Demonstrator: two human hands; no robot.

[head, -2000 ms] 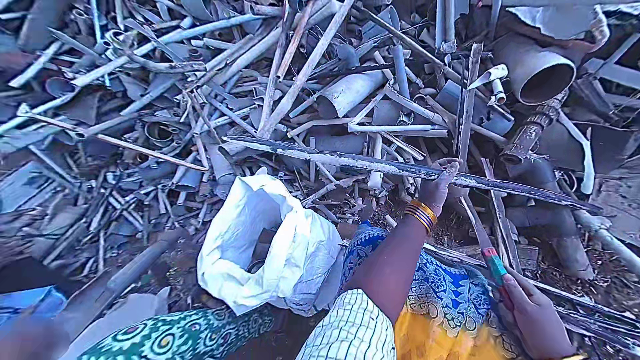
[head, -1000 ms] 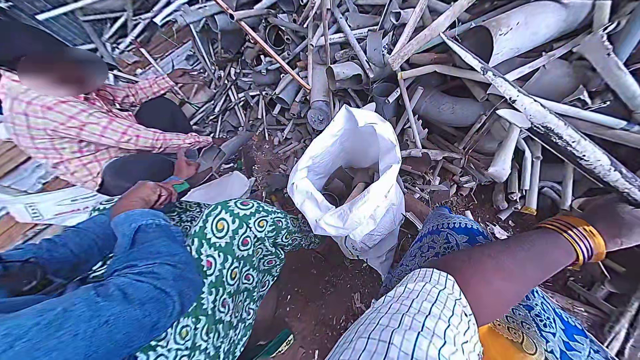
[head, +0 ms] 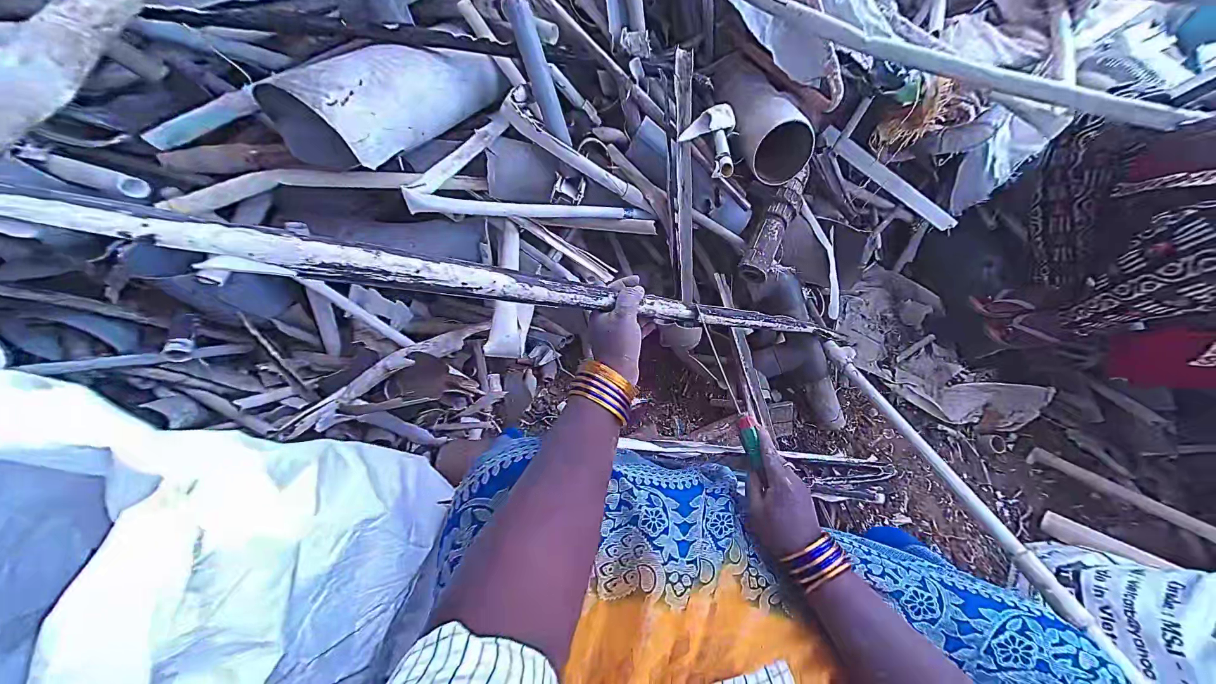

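My left hand (head: 619, 332) is closed around a long, narrow strip (head: 380, 271) with a dark, white-patched surface, which runs from the left edge to right of centre. To its lower right, my right hand (head: 781, 499) grips the red and green handle of a knife (head: 750, 442). The knife's thin blade points up and reaches the strip, right of my left hand. Whether its edge cuts into the strip cannot be told. Below both hands lies my blue patterned and orange garment (head: 665, 532).
Broken pipes and plastic scraps are heaped ahead, with a wide grey pipe (head: 774, 142) among them. A white sack (head: 237, 541) stands at lower left, a printed sack (head: 1130, 608) at lower right. A long thin pipe (head: 950, 475) slants down right. Another person's patterned clothing (head: 1140, 256) shows at right.
The view has swung right since a second ago, so the people at left are out of sight. My right hand with the knife, unseen a second ago, is in view again.
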